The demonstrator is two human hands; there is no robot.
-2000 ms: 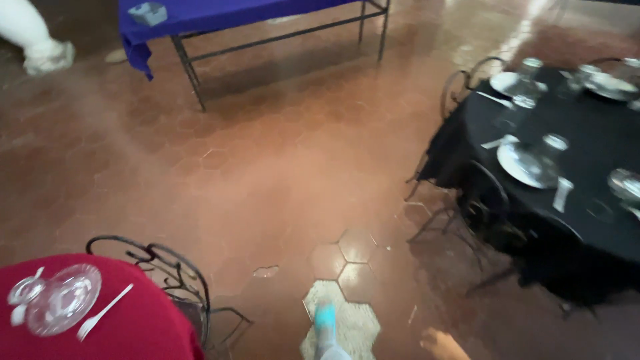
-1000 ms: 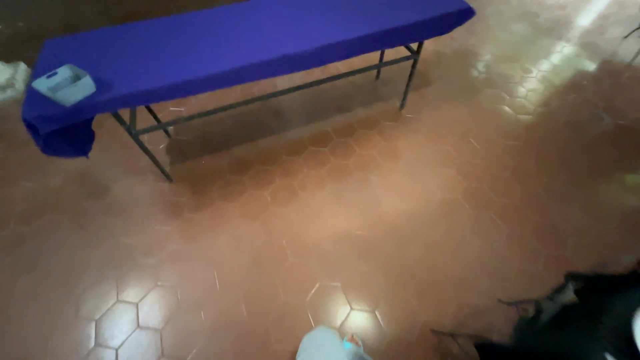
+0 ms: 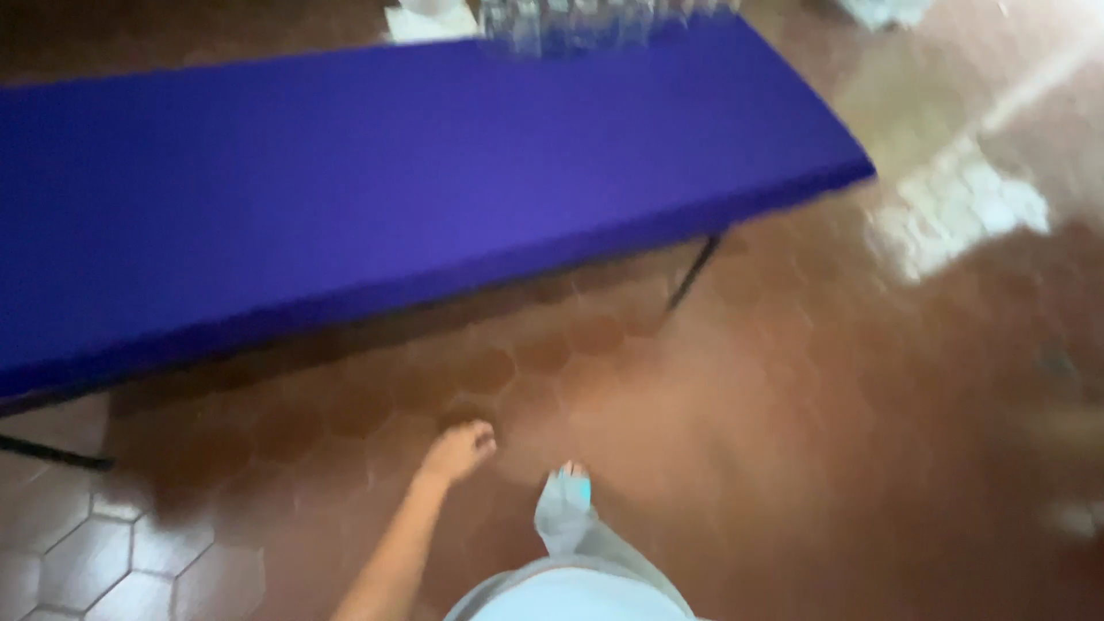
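Note:
My left hand (image 3: pixel 463 450) hangs over the tiled floor at the lower middle, its fingers loosely curled and nothing seen in it; the blur hides whether they are closed. Beyond it stands a long table with a blue-purple cloth (image 3: pixel 414 172), and the hand is short of its near edge, not touching. Clear glasses (image 3: pixel 569 26) are grouped at the table's far edge, blurred. Beside them on the left is a white item (image 3: pixel 431 21), cut off by the top of the view. My right hand is out of view.
Dark metal legs (image 3: pixel 694 272) hold the table up off the hexagonal floor tiles (image 3: pixel 604 414). My foot (image 3: pixel 569 487) is on the floor near the bottom middle. A pale object (image 3: pixel 884 10), too blurred to name, shows at the top right. Light glares off the floor at the right.
The view has moved up to the blue-purple table, which is now much nearer. The round tables with red and black cloths have left the view, and my left hand has come into it.

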